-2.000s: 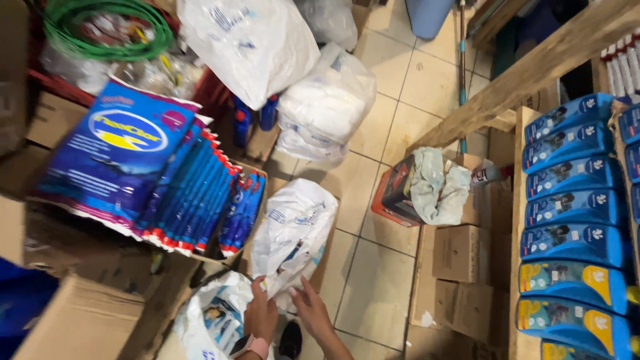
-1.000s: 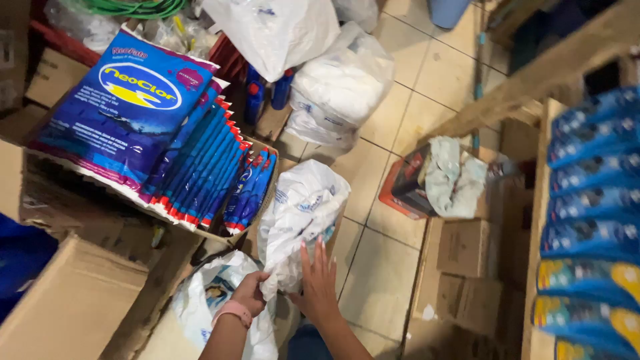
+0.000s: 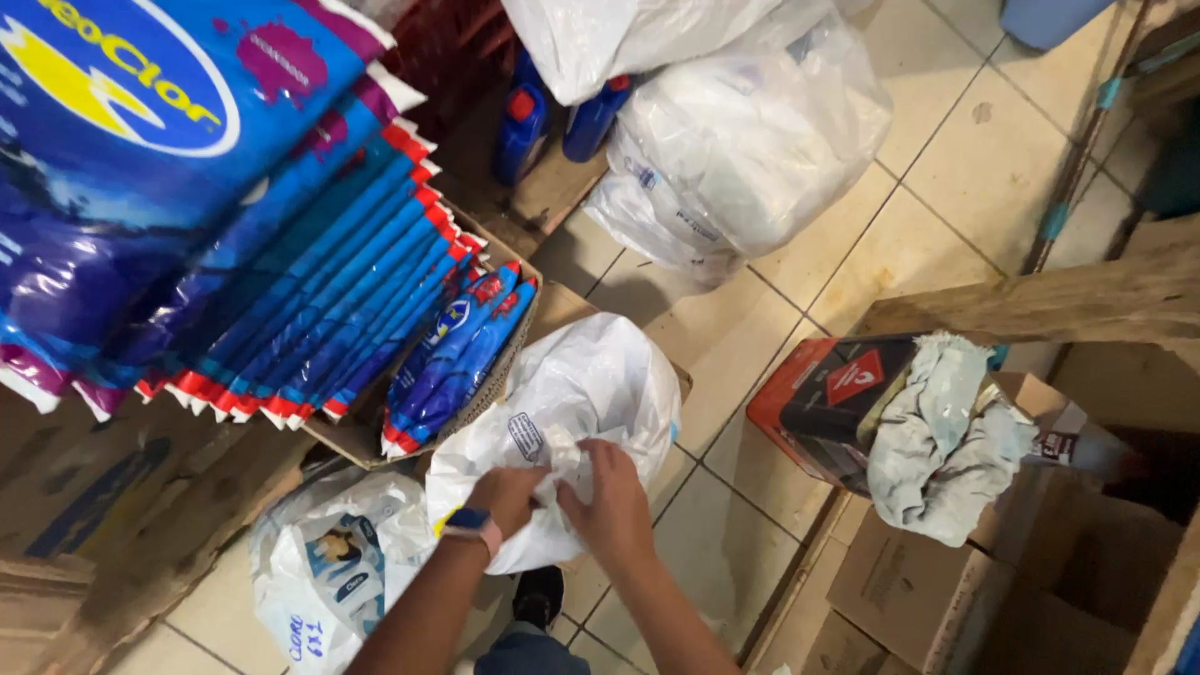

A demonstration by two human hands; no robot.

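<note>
A white plastic bag stands on the floor at the centre, bulging, with its gathered top under both hands. My left hand, with a smartwatch on a pink band at the wrist, closes on the bag's crumpled plastic from the left. On the right, my right hand has bent fingers at the same gathered part; whether it grips the plastic is unclear. Left of them lies a second white plastic bag with a printed picture and handwriting. What the central bag holds is hidden.
Blue NeoClor pouches fill a cardboard box at the left. Large white plastic bags lie beyond, near blue bottles with red caps. To the right are a black and red container with a grey cloth and cardboard boxes.
Both hands have come together at the central bag's top; one second ago my right hand lay spread on its side. The view has moved closer to the bags and pouches.
</note>
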